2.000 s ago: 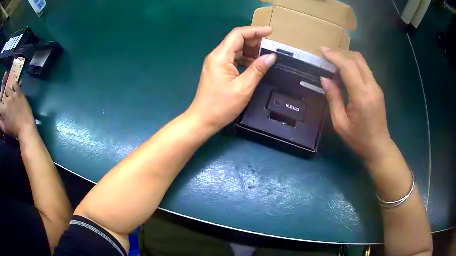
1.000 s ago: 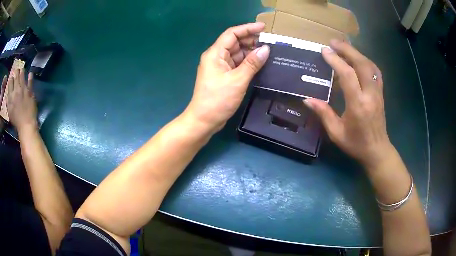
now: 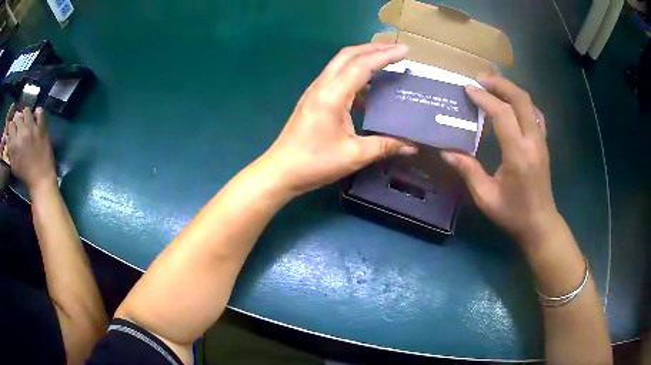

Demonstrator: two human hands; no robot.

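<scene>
A black retail box [image 3: 403, 215] lies open on the table, its brown cardboard lid [image 3: 450, 36] standing up at the far side. A black printed card [image 3: 421, 110] with small white text and a white band is held tilted above the box, a white edge behind its top. My left hand [image 3: 335, 121] grips the card's left side, thumb at its lower edge. My right hand [image 3: 507, 153] grips its right side, thumb at the lower corner. The black insert tray [image 3: 442, 203] with a cut-out shows below; the card and its shadow mostly hide the device.
The glossy dark green table [image 3: 185, 93] curves along its near edge. At the left lie neighbours' black boxes [image 3: 68, 89] and another person's hand [image 3: 30, 146] on a light-coloured item. A white and blue label [image 3: 61, 8] is at the far left, a pale upright object [image 3: 598, 27] at the far right.
The card has swung up from over the tray and now faces me. My left thumb has moved down from its top to its lower edge. The neighbour's hand has shifted slightly.
</scene>
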